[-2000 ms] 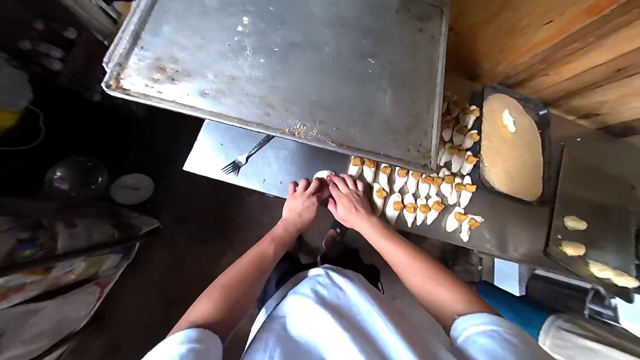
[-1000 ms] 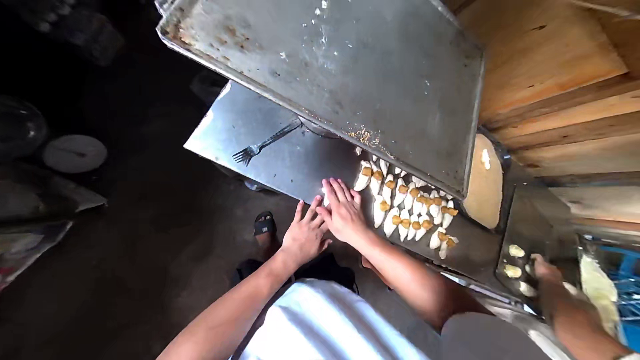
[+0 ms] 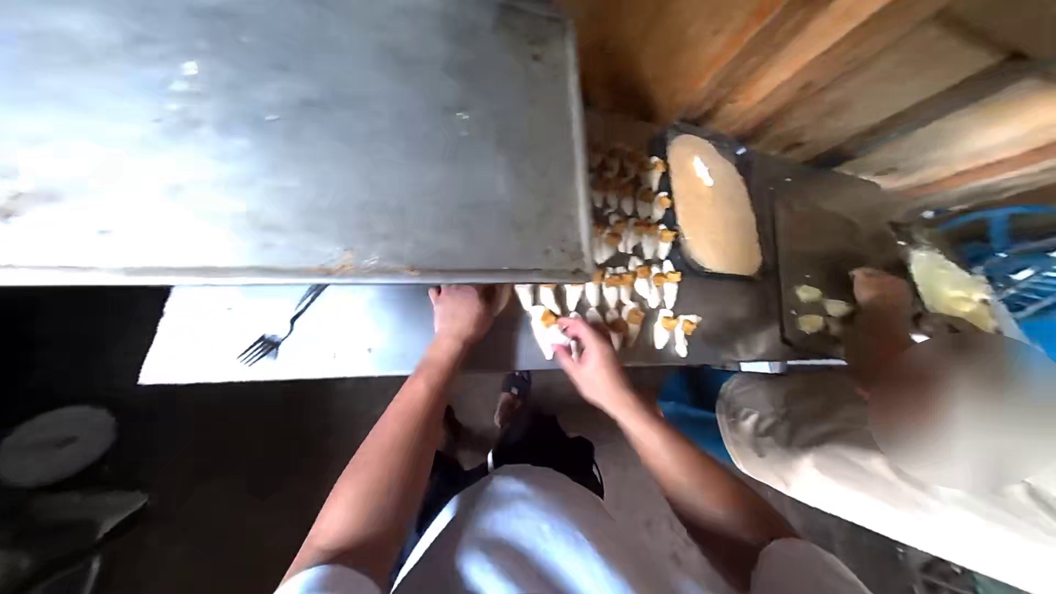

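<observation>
Rows of white dough pieces with orange-brown filling (image 3: 662, 323) lie on the metal table (image 3: 396, 334). My right hand (image 3: 590, 363) has its thumb and fingers closed on one white dough piece (image 3: 566, 338) at the near left end of the rows. My left hand (image 3: 464, 312) is at the edge of the overhanging tray, left of the rows; its fingertips are partly hidden and I cannot tell if it holds anything. A metal fork (image 3: 285, 334) lies on the bright left part of the table.
A large metal baking tray (image 3: 330, 148) overhangs the table's far side. Farther right are a dark pan holding a tan slab (image 3: 714, 210) and a tray with pale dough pieces (image 3: 811, 322), where another person's hand (image 3: 881, 297) reaches in. Wooden boards stand behind.
My right hand has moved away from my left, which it was beside, and is now over the near end of the rows. The view has shifted. The other person shows more fully at the right.
</observation>
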